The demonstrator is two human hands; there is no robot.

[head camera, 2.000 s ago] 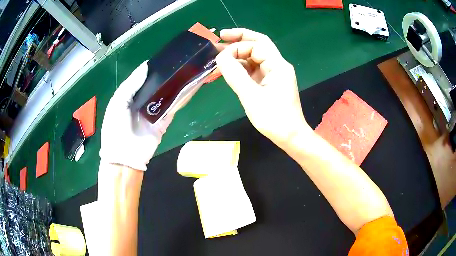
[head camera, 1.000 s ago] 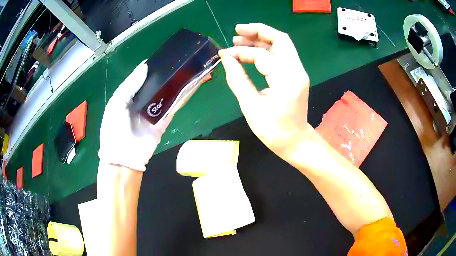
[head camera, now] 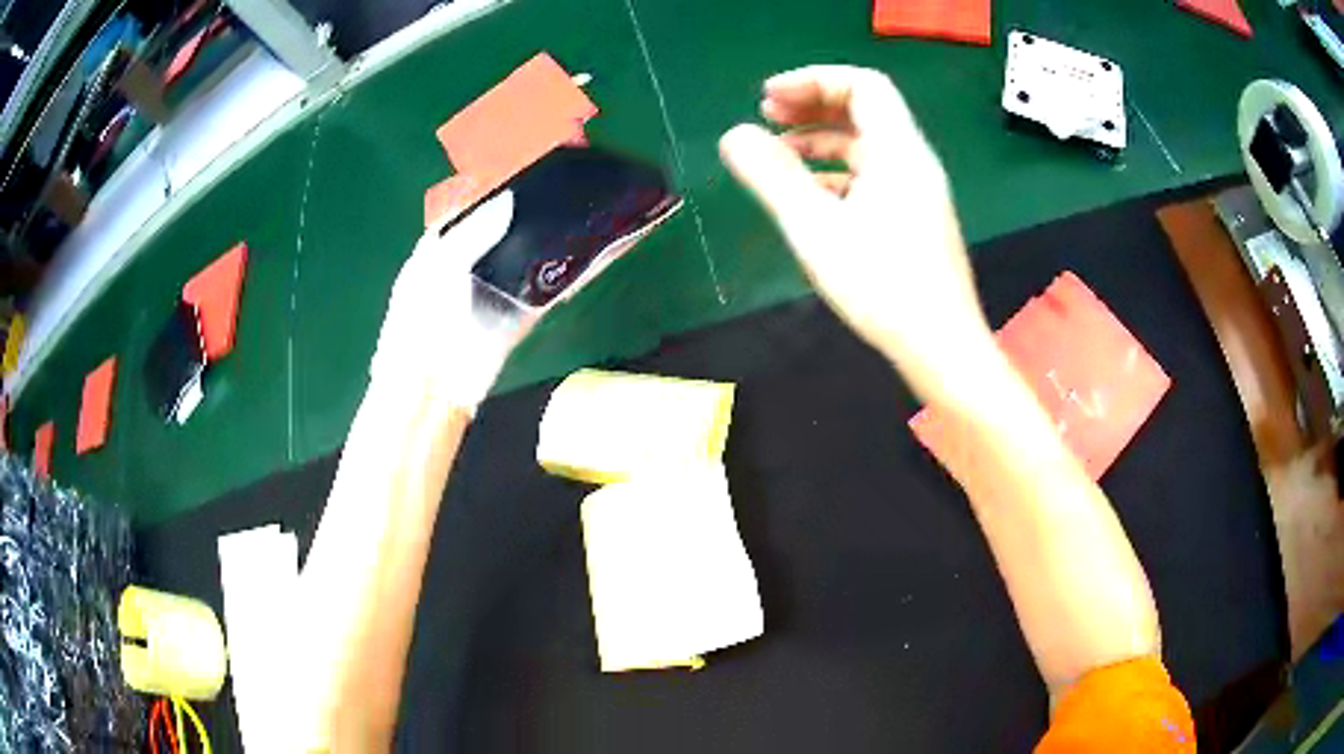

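Note:
My left hand (head camera: 450,317), in a white glove, holds a black set-top box (head camera: 582,214) by its left end above the green belt. The box's glossy dark-red front with the round logo faces me, and its top tilts away. My right hand (head camera: 870,206), bare, is raised to the right of the box, apart from it, with fingers curled and thumb apart. I see nothing between its fingertips. A white label sheet with yellow edges (head camera: 678,567) lies curled on the black mat below the hands.
Foam pads (head camera: 516,118) lie along the green belt (head camera: 796,37). A white box underside (head camera: 1064,89) is at upper right, another black box (head camera: 174,361) at left. A red sheet (head camera: 1083,376) lies under my right forearm. Tape dispenser (head camera: 1290,159) right; paper strips (head camera: 263,619) and yellow roll (head camera: 173,642) left.
My right hand has moved right, away from the box's end. My left hand has moved slightly right and tilted the box flatter. Foam pads show behind the box.

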